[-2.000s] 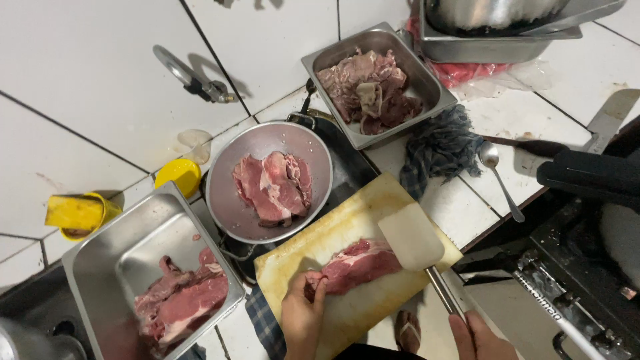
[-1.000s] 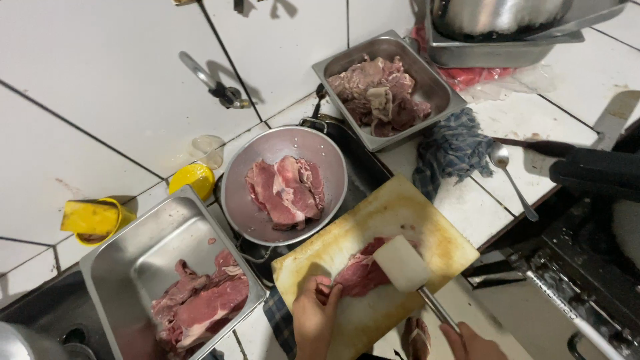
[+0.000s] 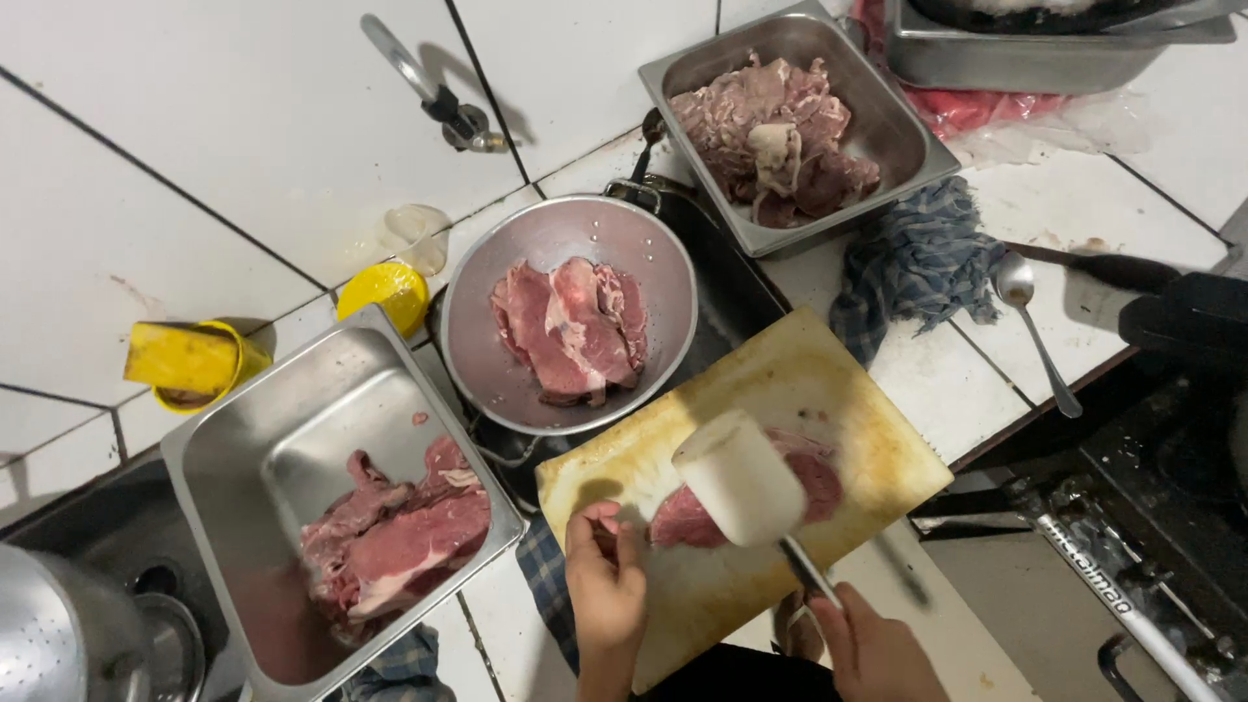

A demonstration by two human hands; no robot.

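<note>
A slice of raw meat lies on the stained cutting board. My right hand grips the metal handle of a meat mallet with a broad white head, which is over the slice and hides its middle. At the slice's left end is my left hand, its fingers bent and close together; whether they pinch the meat's edge cannot be told. Beyond the board, a round metal pan holds several meat slices. More raw meat lies in the steel tray at left.
Another steel tray of meat stands at the back, beside a checked cloth. A spoon lies right of the cloth. A yellow cup and yellow lid are by the tiled wall, below a tap. A stove is at right.
The mallet's white head, at the right end of the slice two seconds ago, is now over its middle. My left hand remains at the slice's left end.
</note>
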